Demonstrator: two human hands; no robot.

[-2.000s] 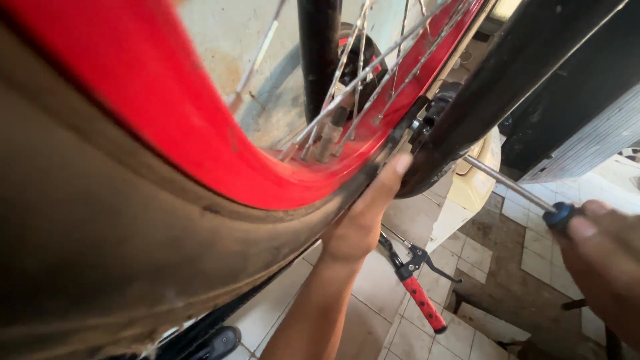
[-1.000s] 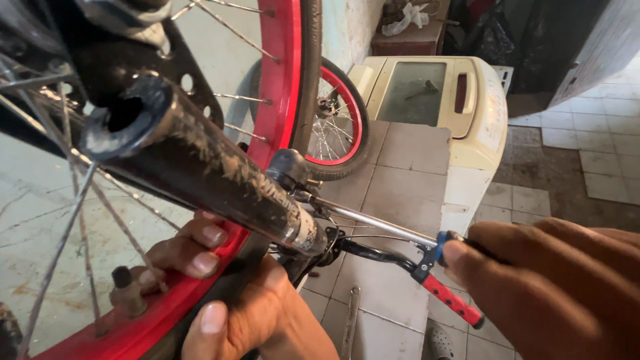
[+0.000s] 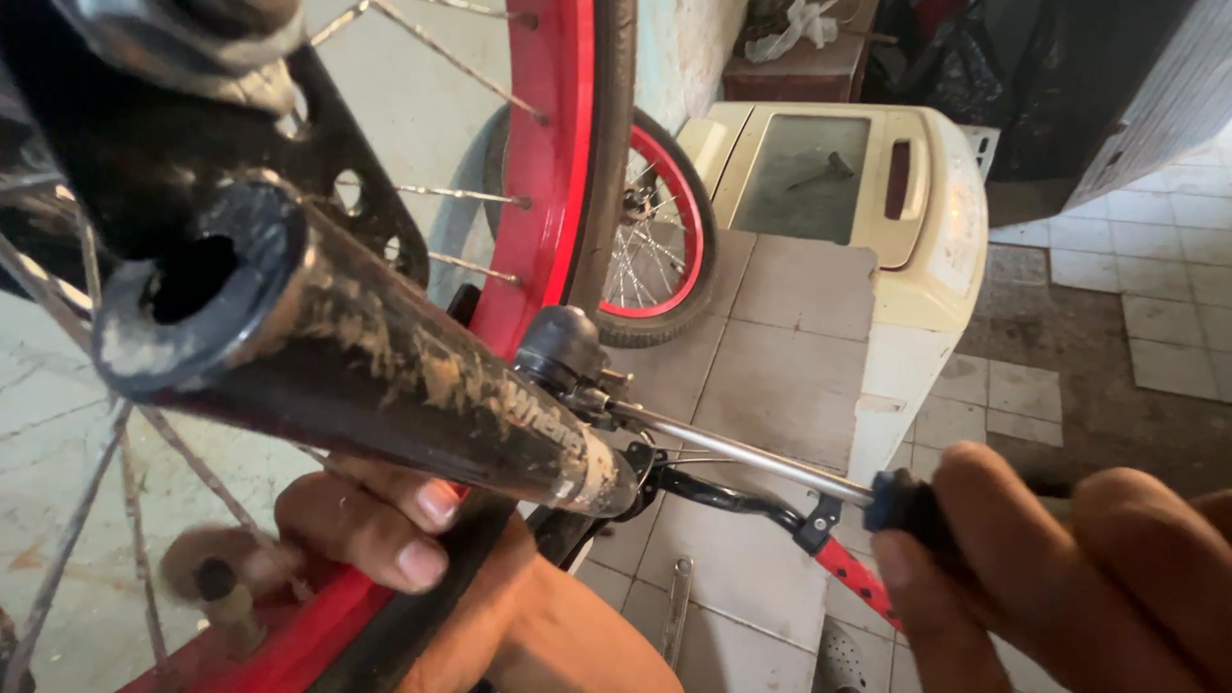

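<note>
My right hand [image 3: 1039,568] grips the dark handle of a screwdriver [image 3: 751,452], whose shaft points left. Its tip meets small metal hardware beside a black rounded part [image 3: 563,351] near the far end of a scuffed black tube [image 3: 414,375]. My left hand [image 3: 385,525] is wrapped around the red wheel rim [image 3: 544,173] and its tire [image 3: 602,144], fingers among the spokes, below the tube. Beyond the tube end are a black handlebar [image 3: 731,496] and a red grip [image 3: 852,577] with black dots.
Behind stands a second bicycle wheel [image 3: 688,231] with a red rim. A cream washing machine [image 3: 948,212] is at the back. A wrench [image 3: 678,606] lies on a tiled surface [image 3: 789,375]. A perforated shoe [image 3: 842,659] shows at the lower edge. Black plastic bags [image 3: 953,87] sit at the back.
The view has shifted strongly since the oldest frame, where my left hand reached up beside the tire near the fork. Its fingers now curl over the rim. The screwdriver stays in my right hand.
</note>
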